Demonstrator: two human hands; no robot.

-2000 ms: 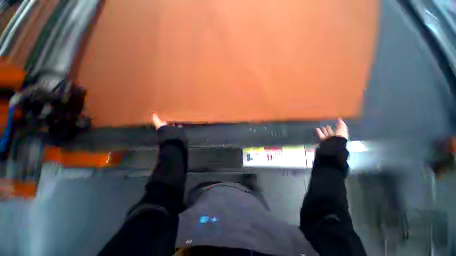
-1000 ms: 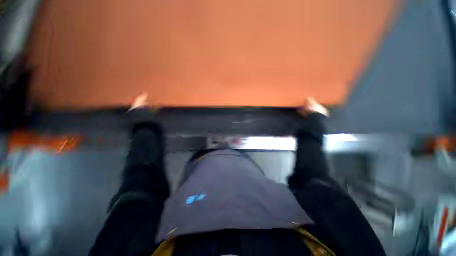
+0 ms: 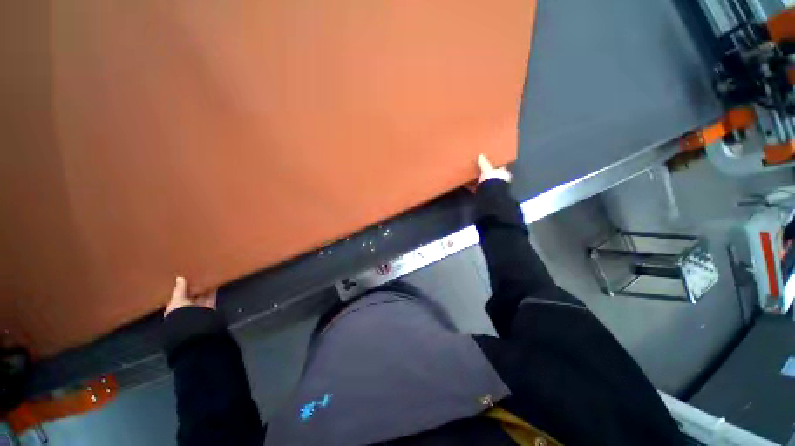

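An orange-brown faux leather sheet (image 3: 288,113) lies over the dark grey cutting bed (image 3: 601,87), its near edge running along the bed's front. My left hand (image 3: 189,298) grips that edge at the lower left, thumb on top and fingers partly hidden under it. My right hand (image 3: 492,171) grips the same edge near the sheet's right corner, thumb on top and the other fingers partly hidden. Small pale specks lie on the dark strip of bed between my hands.
A pale metal side rail (image 3: 567,197) runs along the bed's front, against my apron. An orange bracket (image 3: 65,404) is at the lower left. A gantry with black cables (image 3: 751,65) is at the upper right. A metal stool (image 3: 654,264) stands on the grey floor at the right.
The view has turned, so the sheet's edge now slants up to the right. The right-hand gantry and stool now show clearly. My hands remain at the sheet's near edge.
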